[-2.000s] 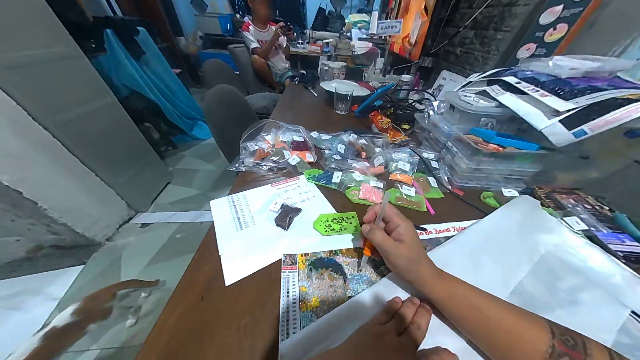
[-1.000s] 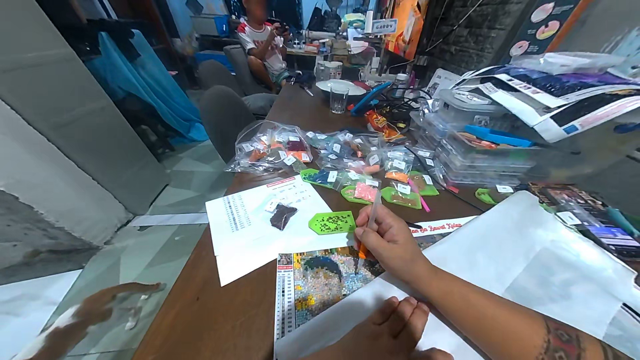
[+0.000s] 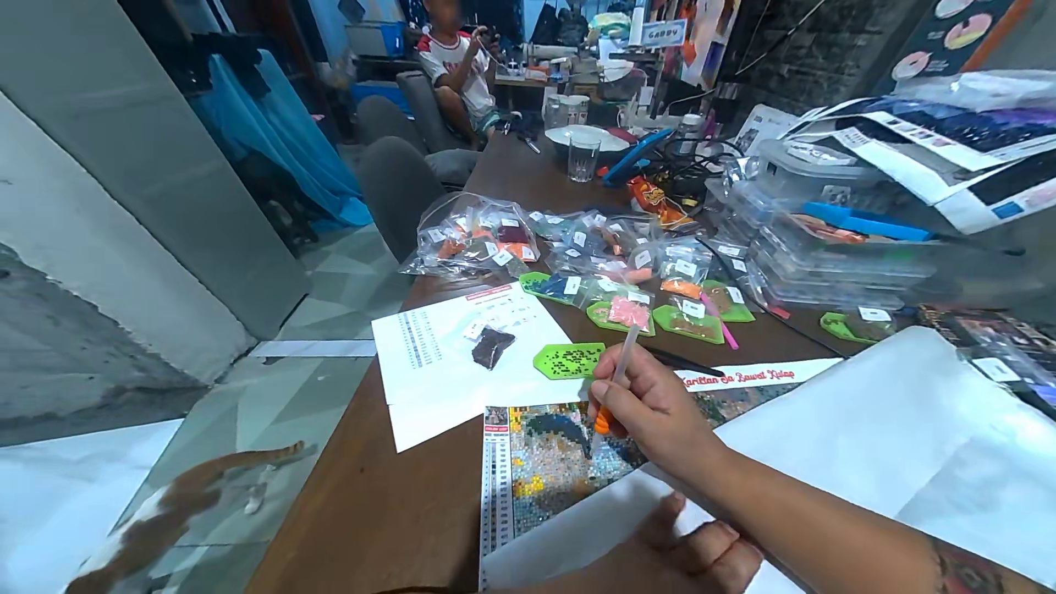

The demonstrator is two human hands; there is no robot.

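Note:
My right hand (image 3: 648, 400) grips a diamond-painting applicator pen (image 3: 627, 351) with a clear barrel and an orange grip, its tip down over the diamond painting canvas (image 3: 536, 474). Below it, my left hand (image 3: 685, 549) lies on the white cover sheet (image 3: 891, 445) folded back over part of the canvas, fingers bent and partly blurred. A green bead tray (image 3: 569, 360) holding dark beads sits just left of the pen hand. Beside it, a small bag of dark beads (image 3: 493, 347) rests on a printed paper sheet (image 3: 437, 363).
Bead bags (image 3: 474, 239) and more green trays (image 3: 689, 323) lie behind the canvas. Stacked clear plastic boxes (image 3: 833, 239) stand at right. A drinking glass (image 3: 583, 157) is farther back. A person (image 3: 462, 70) sits beyond the chairs (image 3: 400, 194); a cat (image 3: 177, 516) is on the floor at left.
The fingers of my left hand have become more bent on the white sheet. My right hand stays over the canvas with the pen.

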